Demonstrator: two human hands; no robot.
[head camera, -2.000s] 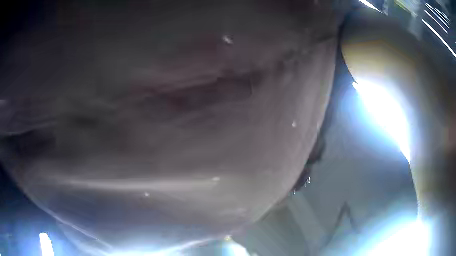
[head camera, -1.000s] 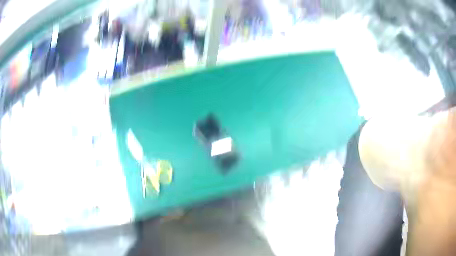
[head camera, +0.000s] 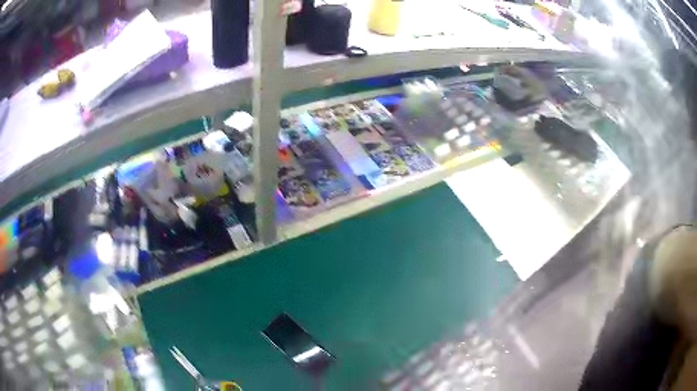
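Note:
A flat black phone (head camera: 298, 342) lies on the green mat (head camera: 359, 260) with a bright reflection near its lower end. Scissors (head camera: 191, 368) with silver blades and yellow handles lie to its left, cut off by the bottom edge. What looks like part of my right hand or arm (head camera: 679, 267) is blurred and cut off at the right edge, away from the phone, above a dark sleeve-like shape. Its fingers cannot be made out. My left hand is not in view.
A white raised shelf (head camera: 428, 47) crosses the top, with a grey post (head camera: 267, 130) in front. Shiny printed sheets (head camera: 367, 149) and small goods lie behind the mat. Trays with rows of pockets (head camera: 38, 321) flank it at left; white paper (head camera: 512, 214) lies at right.
The view was blocked by a large blurred surface, then opened on the bench. Since then it has tilted up, showing the shelf, with phone and scissors lower in the picture.

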